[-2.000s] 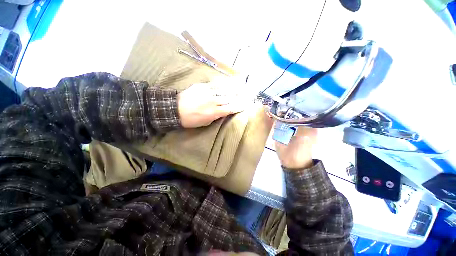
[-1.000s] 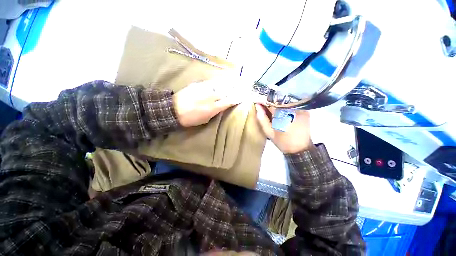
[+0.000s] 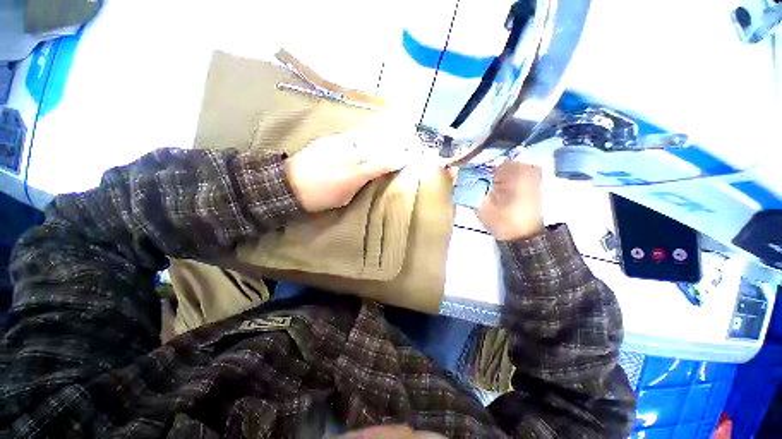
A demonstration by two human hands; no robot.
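A khaki garment panel (image 3: pixel 300 249) lies on the white machine table, with a stitched pocket piece (image 3: pixel 381 227) on it. A strip with a silvery zipper-like line (image 3: pixel 321 91) sticks out at its upper edge. My left hand (image 3: pixel 339 170) rests flat on the panel, fingertips near the needle area and washed out by glare. My right hand (image 3: pixel 513 199) is curled beside the blue-grey block (image 3: pixel 472 187), right of the panel and off the cloth; whether it grips anything is hidden. The presser foot and needle are lost in glare under the sewing machine head (image 3: pixel 480 69).
A black smartphone (image 3: pixel 656 240) lies right of the machine. Crumpled khaki pieces (image 3: pixel 214 296) hang below the table edge at left, and more khaki (image 3: pixel 493 360) shows below it at right. The grey front edge (image 3: pixel 470 313) runs below the panel.
My right hand has come off the cloth's right edge and moved slightly right, fingers now curled. The left hand stays on the panel. The view has shifted, so the machine head appears further left.
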